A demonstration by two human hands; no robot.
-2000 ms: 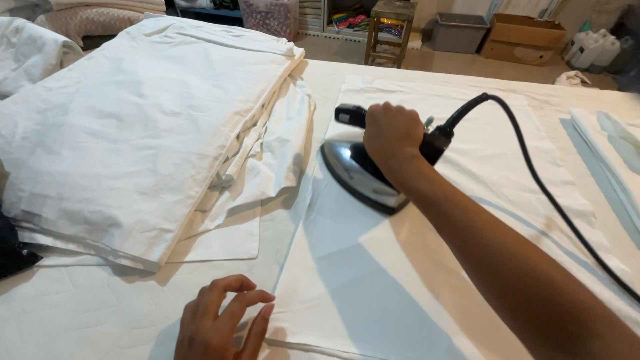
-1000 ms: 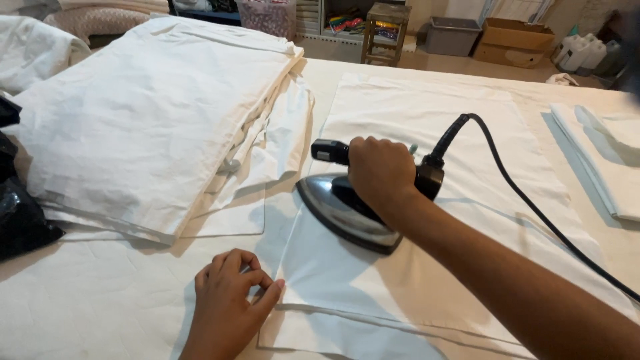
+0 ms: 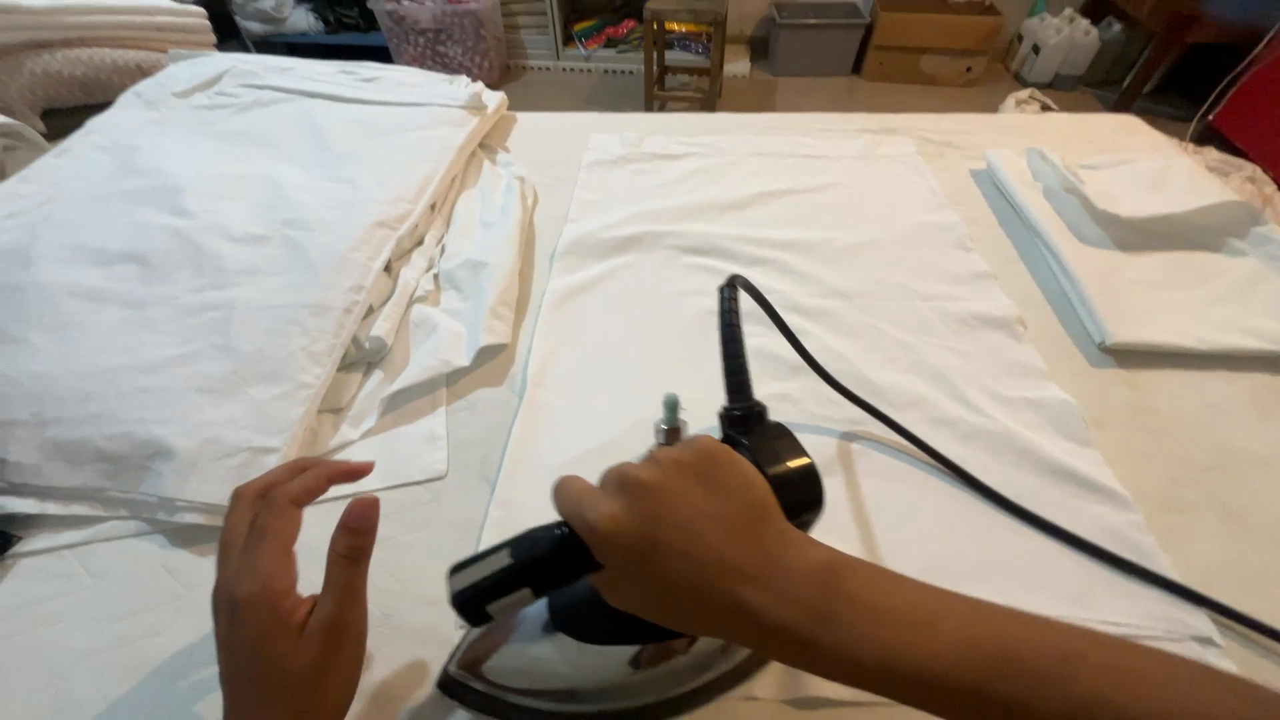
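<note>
My right hand [image 3: 690, 530] grips the black handle of an electric iron [image 3: 600, 665], whose shiny metal body rests over the near end of a flat white cloth [image 3: 780, 250]. The iron's tip points to the left, and its sole is hidden beneath the body. My left hand [image 3: 295, 590] hovers left of the iron, thumb and fingers apart, holding nothing. A black cord [image 3: 900, 435] rises from the back of the handle and runs off to the right. Light wrinkles cross the far part of the cloth.
A tall pile of white cloths [image 3: 220, 250] lies on the left. Folded white fabric [image 3: 1150, 270] lies on the right of the covered table [image 3: 540, 130]. Beyond stand a wooden stool [image 3: 685, 50], a grey bin [image 3: 817, 40], a cardboard box [image 3: 930, 42] and white jugs [image 3: 1045, 48].
My right hand has brought the iron toward me, to the cloth's near end. My left hand has lifted off the cloth's left edge, its fingers now spread wider.
</note>
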